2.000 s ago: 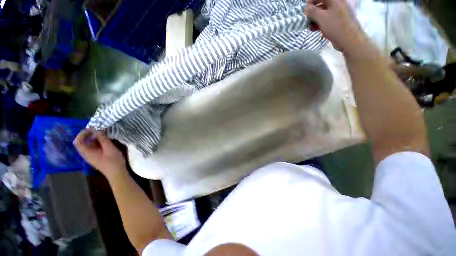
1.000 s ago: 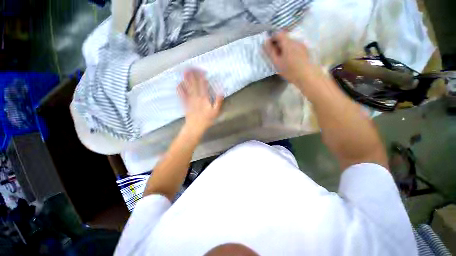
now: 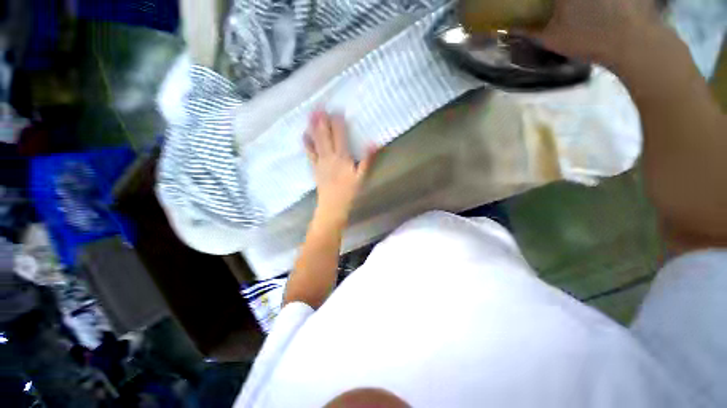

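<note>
A striped shirt (image 3: 398, 94) lies along the padded board (image 3: 446, 155), with a bunched part at the board's rounded left end. My left hand (image 3: 335, 155) rests on the shirt near its front edge, palm down, fingers apart, holding nothing. My right hand (image 3: 586, 28), at the top right and blurred, is closed on the tan handle of the steam iron (image 3: 514, 60). The dark, shiny iron is at the right end of the spread striped part. Its sole is hidden, so I cannot tell whether it touches the cloth.
Crumpled striped shirts (image 3: 271, 36) lie along the board's far edge. A scorched white cloth (image 3: 594, 131) covers the board's right end. A brown cardboard box (image 3: 187, 279) is beyond the left end, with a blue bin (image 3: 80, 199) behind it. Greenish floor (image 3: 578, 231) shows at right.
The striped cloth was stretched between both hands, then laid on the board. My right hand has let go of it and taken the iron, bringing it left. My left hand stays flat on the cloth.
</note>
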